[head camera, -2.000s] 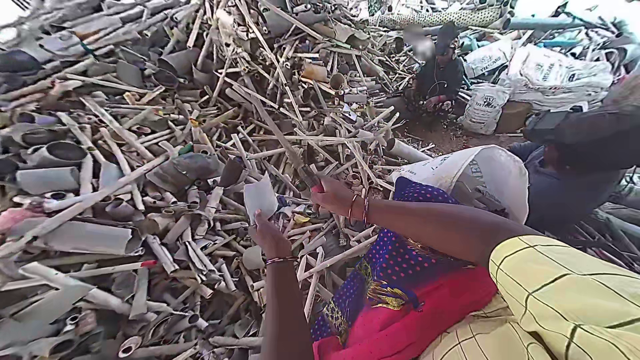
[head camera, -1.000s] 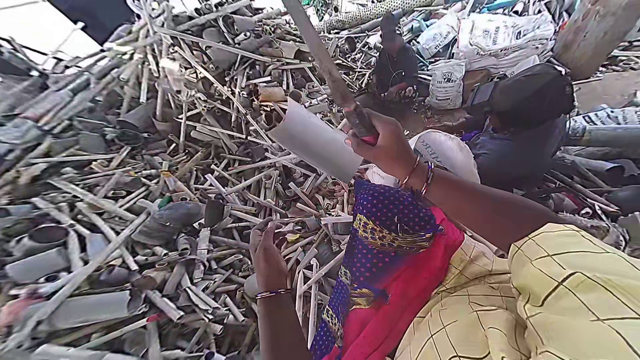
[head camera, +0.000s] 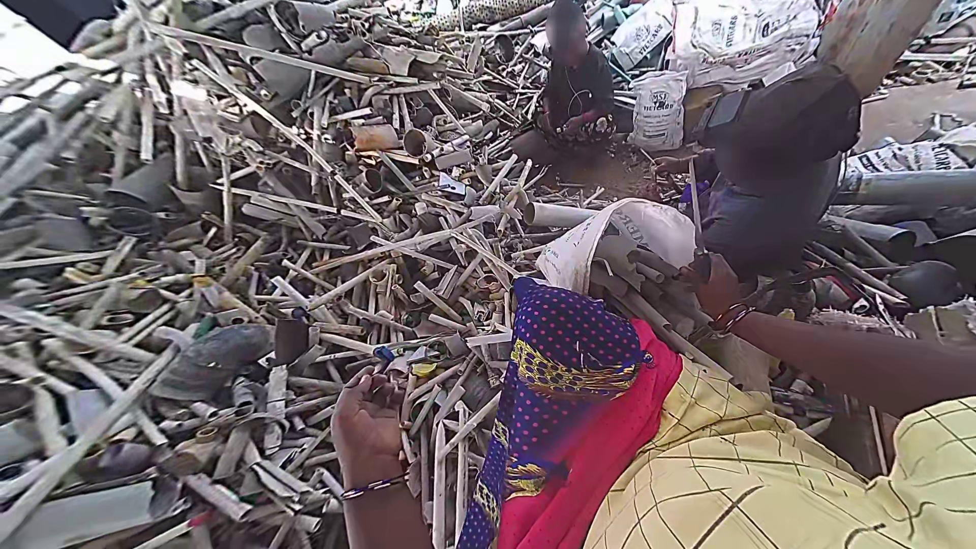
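Observation:
My left hand (head camera: 371, 423) rests palm up with curled fingers above the pile of pipe scraps (head camera: 450, 305), holding nothing that I can see. At the right, my right hand (head camera: 715, 288) grips a long-bladed tool (head camera: 695, 202) by its dark handle, the narrow blade pointing up. Just left of that hand stands a white woven sack (head camera: 572, 255), its mouth open, with grey plastic pipe pieces (head camera: 637, 282) inside. A blue and pink dotted cloth (head camera: 576, 343) lies across my lap, against the sack.
A person in dark clothes (head camera: 778, 168) sits close beyond my right hand. Another person (head camera: 576, 95) sits farther back beside a white printed sack (head camera: 659, 110). More sacks (head camera: 743, 38) lie behind. A thick pole (head camera: 877, 38) rises at upper right, and a large grey pipe (head camera: 911, 187) lies below it.
My right hand, with the long-bladed tool, has moved right and down to beside the sack. The pale flat piece that was near my hands is no longer there. My left hand stays low over the scraps.

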